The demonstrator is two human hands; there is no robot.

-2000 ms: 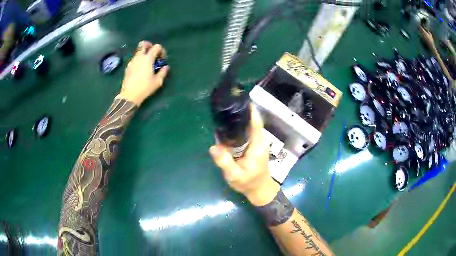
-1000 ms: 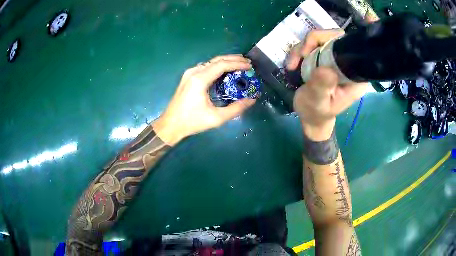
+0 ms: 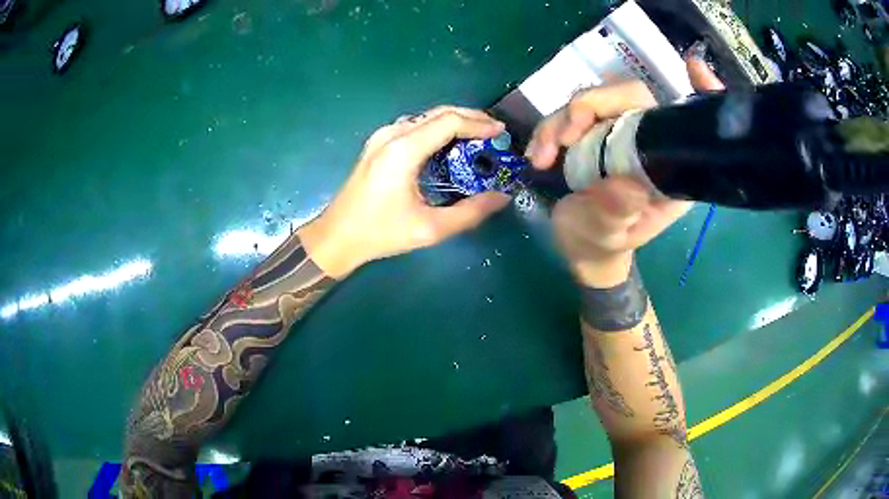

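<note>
My left hand [image 3: 395,195] holds a round unit between thumb and fingers on the green bench. The unit's blue circuit board [image 3: 472,168] faces up, with a dark centre hole and a teal-green round spot at its upper edge. My right hand [image 3: 609,180] grips the pale, tape-like part of a thick black electric screwdriver [image 3: 731,146], which lies nearly level in view. Its dark nose points left at the board's right edge. The bit's tip is too blurred to tell whether it touches the board.
A white box with an open dark top [image 3: 609,54] stands behind my right hand. Black units with white faces are heaped at the right [image 3: 846,234]; one lies at the upper left [image 3: 67,47]. A blue strip [image 3: 698,246] lies right of my right wrist.
My left hand has come from the upper left with the unit, now board up near the box. The screwdriver has swung level and moved left to the board over the last second.
</note>
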